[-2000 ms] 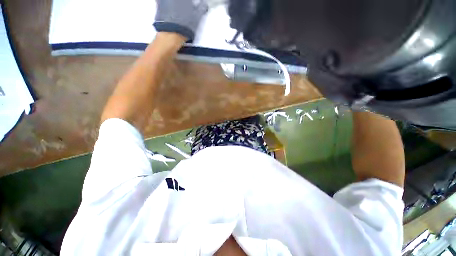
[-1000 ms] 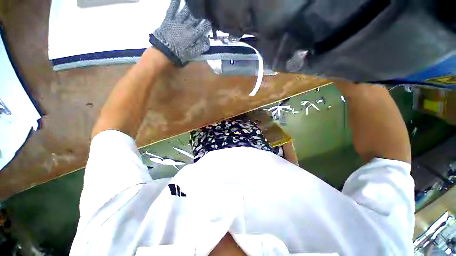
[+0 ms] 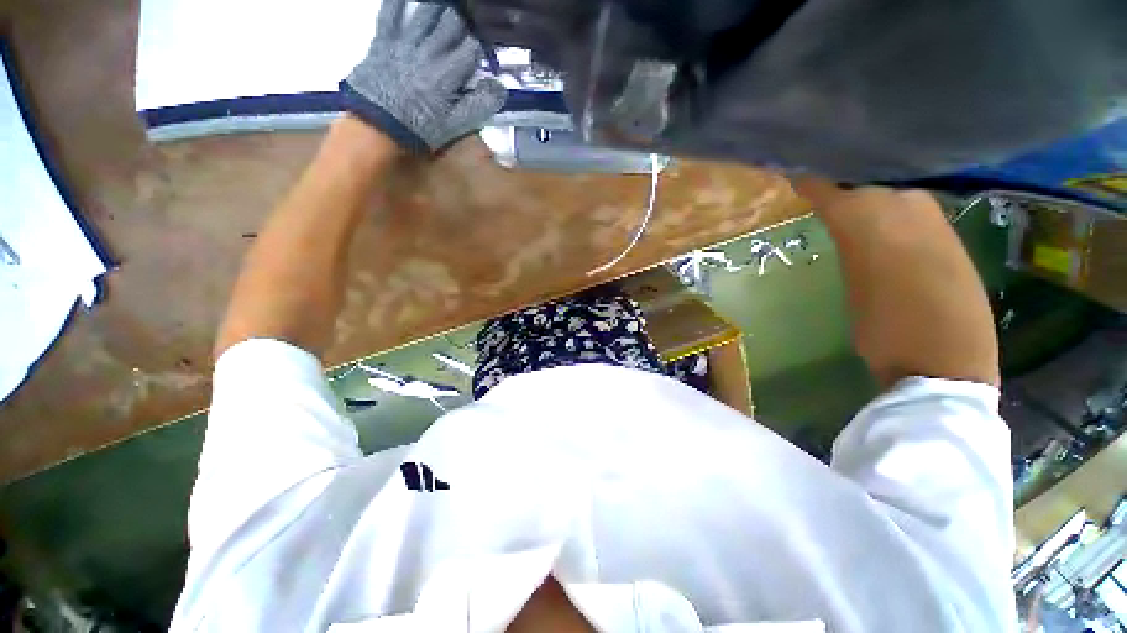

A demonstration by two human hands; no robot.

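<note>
The black and blue cutting machine (image 3: 791,93) fills the upper right of the view. Its silver base plate (image 3: 575,151) shows at the front edge of the fabric lay (image 3: 247,62), which has a white top and dark and pale layers at its edge. My left hand (image 3: 426,77), in a grey knit glove with a dark cuff, lies on the lay's edge just left of the machine, fingers partly bent; whether it grips anything is unclear. My right hand is hidden behind the machine; only the forearm shows. A thin white strip (image 3: 645,223) hangs from the plate area over the table.
The worn brown table (image 3: 185,247) curves across the view. Another white-topped stack (image 3: 37,235) lies at the far left. White scraps (image 3: 408,388) litter the green floor (image 3: 791,309). A brown box with yellow tape (image 3: 680,324) stands below the table edge, near my body.
The machine and its base plate have moved left along the lay's edge. My gloved hand has shifted slightly left and up since one second ago. The white strip hangs lower and straighter.
</note>
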